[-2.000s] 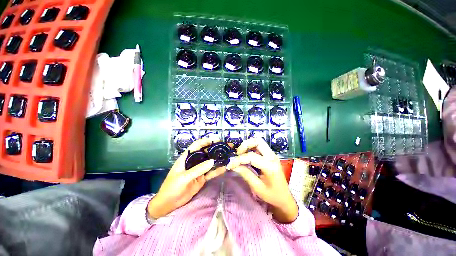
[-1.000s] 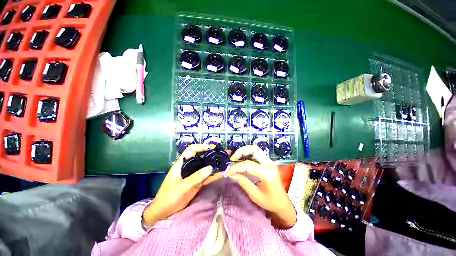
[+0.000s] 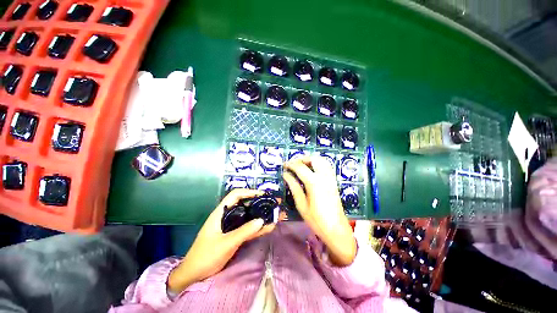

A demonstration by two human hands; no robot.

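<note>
My left hand (image 3: 214,238) holds two black round lens units (image 3: 265,209) side by side at the bench's near edge; a small white label shows on the right one. My right hand (image 3: 317,198) is over the lower middle of the clear tray (image 3: 235,137), fingers bent down and covering some pockets; whether it grips anything is hidden. The clear tray has black units in five columns, and two pockets at the left of its third row are empty.
An orange-red tray (image 3: 98,156) with black units is at left, beside wipes (image 3: 160,101), a pink-white pen (image 3: 187,113) and a single loose unit (image 3: 152,161). Right are a blue pen (image 3: 373,177), black stick (image 3: 404,181), pale bottle (image 3: 430,138), second clear tray (image 3: 479,202) and lower red tray (image 3: 406,260).
My right hand has left the held units and moved up over the clear tray. My left hand keeps the two units. The view has shifted, so the bench items sit lower in the picture.
</note>
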